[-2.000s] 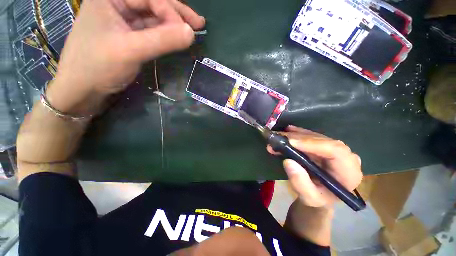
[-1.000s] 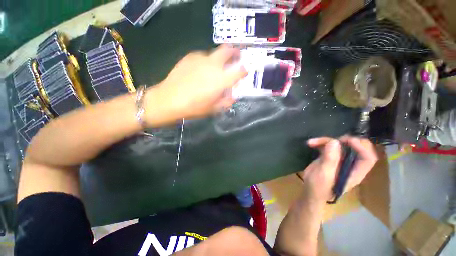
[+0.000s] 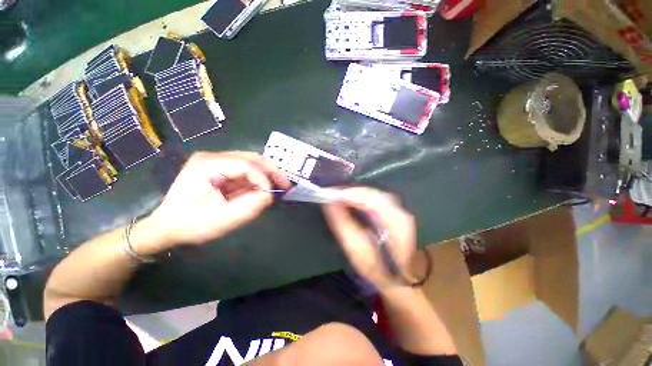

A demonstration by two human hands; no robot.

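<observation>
A white phone board [image 3: 287,154] with a dark area lies tilted on the dark green mat, just beyond my hands. My left hand [image 3: 214,196] is at its near left side, fingertips pinched on a thin pale strand that looks like solder wire [image 3: 277,191]. My right hand [image 3: 379,232] is shut on the soldering iron [image 3: 386,254], right of and nearer than the board. The iron's front end is a pale blur close to my left fingertips, so its exact tip cannot be told.
Overlapping phone boards [image 3: 389,96] lie beyond the work, with more stacked boards [image 3: 350,36] behind. Fanned LCD stacks [image 3: 189,100] stand at left. A round tan pot [image 3: 516,114], a wire fan guard [image 3: 554,50] and cardboard [image 3: 504,286] are at right. Pale debris specks the mat.
My left hand has drawn back from the board pile, and a board now lies on the mat before me. My right hand has brought the iron leftward from near the pot.
</observation>
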